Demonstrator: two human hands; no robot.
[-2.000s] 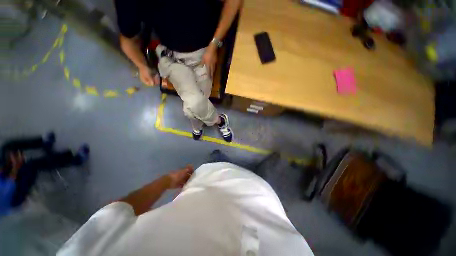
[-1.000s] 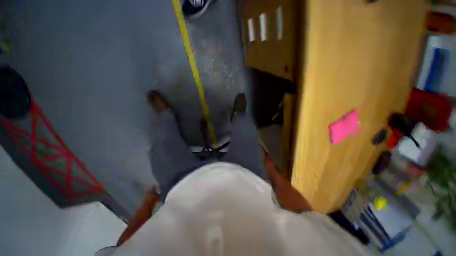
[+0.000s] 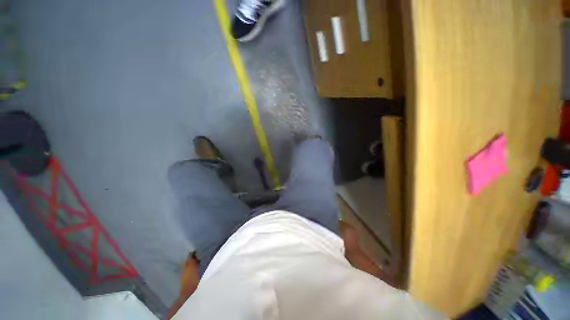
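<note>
I am seated, with my grey trousers and white shirt in the middle. My left hand is small and partly cut off from view beside my left thigh; its fingers cannot be made out. My right hand is low beside my right hip, near the desk; only the forearm and a little of the hand show, and the fingers are hidden. No held object shows. The light wooden desk stands on my right, with pink sticky notes on its top.
A drawer unit stands under the desk. Another person's dark shoe is on the grey floor by the yellow tape. A red lattice pattern and a round dark thing are at the left. Blurred dark items lie at the desk's far right.
Since the first frame, the view has turned and dropped from the seated person to my own lap. Since the second, the desk and pink notes have shifted right in view.
</note>
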